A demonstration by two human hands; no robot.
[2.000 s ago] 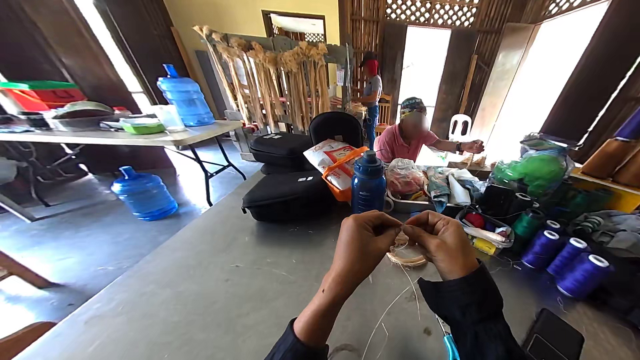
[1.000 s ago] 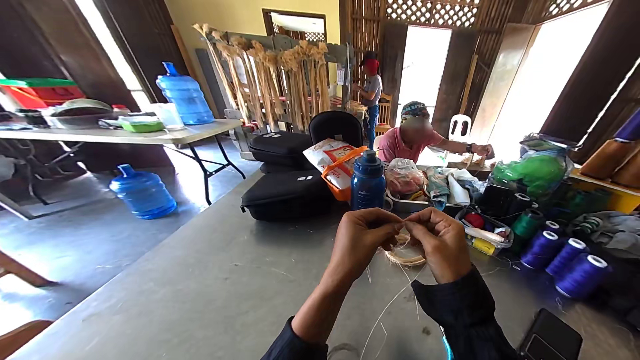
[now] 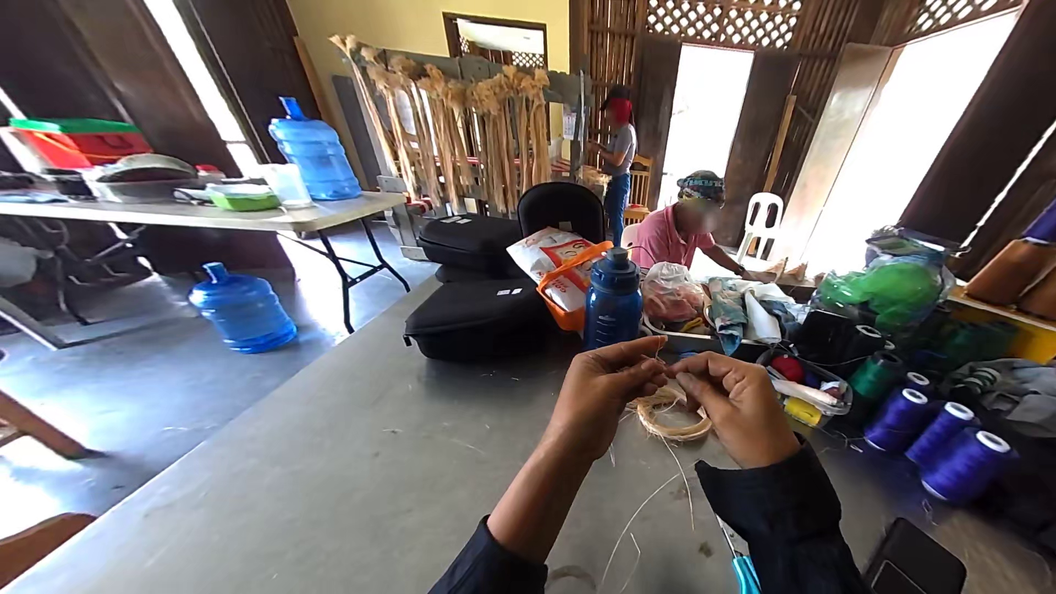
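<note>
My left hand [image 3: 606,392] and my right hand [image 3: 734,400] are raised close together over the grey table [image 3: 346,462], each pinching a thin pale fibre between thumb and fingertips. Loose ends of fibre [image 3: 639,511] trail down to the tabletop. Just below and behind the fingers lies a coiled ring of pale fibre [image 3: 675,429], partly hidden by my hands. Scissors with turquoise handles [image 3: 745,573] lie by my right sleeve, partly cut off by the frame edge. The join between the fingertips is too small to make out.
Behind my hands stand a blue water bottle [image 3: 613,301], black cases [image 3: 478,322] and an orange basket [image 3: 565,318]. To the right are purple thread spools [image 3: 965,466], a plastic tub of supplies [image 3: 813,396] and a black phone [image 3: 916,561]. A person [image 3: 672,231] sits across the table; another stands farther back.
My hands stay close together with the fibre, their fingers shifting slightly. The seated person's arm, raised and stretched out earlier, is now lower.
</note>
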